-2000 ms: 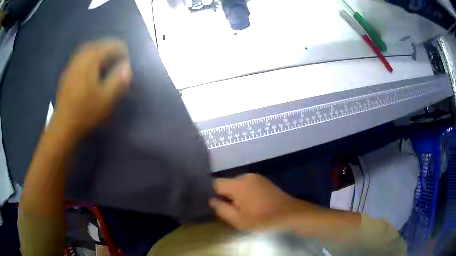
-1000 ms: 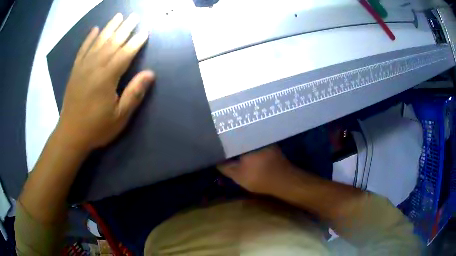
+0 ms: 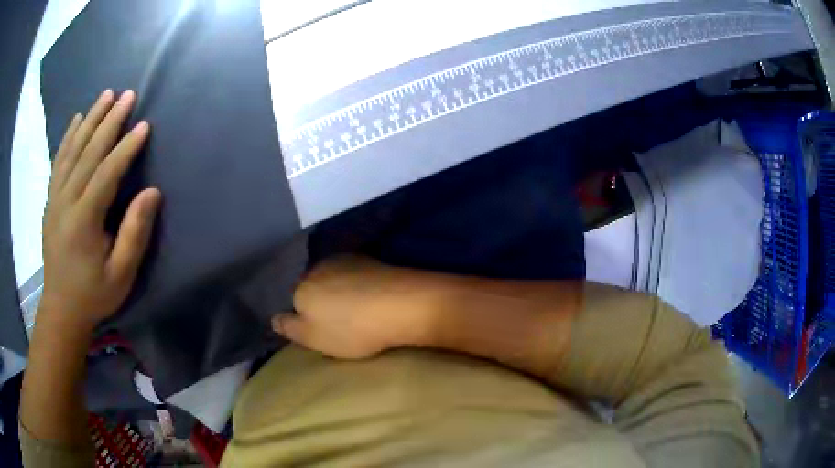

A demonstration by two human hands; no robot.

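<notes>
A dark grey fabric panel point(image 3: 206, 137) lies over the left part of the white table and hangs over its front edge toward my lap. My left hand point(image 3: 96, 206) rests flat on the panel's left side, fingers apart, holding nothing. My right hand point(image 3: 334, 306) is below the table edge at the panel's hanging right corner. Its fingers are curled at the fabric, and the panel's edge goes in at the fingertips. A white piece point(image 3: 212, 395) shows under the hanging panel.
The table's grey front edge carries a printed ruler point(image 3: 439, 91). At right, a blue plastic crate point(image 3: 778, 247) stands beside white cloth point(image 3: 705, 219) with dark edge lines. A red basket point(image 3: 119, 443) is under the table at lower left. A bright glare is at the top.
Both hands and the panel have moved left in view. The panel's front part now hangs and folds over the table edge. The red and green tools have left the view.
</notes>
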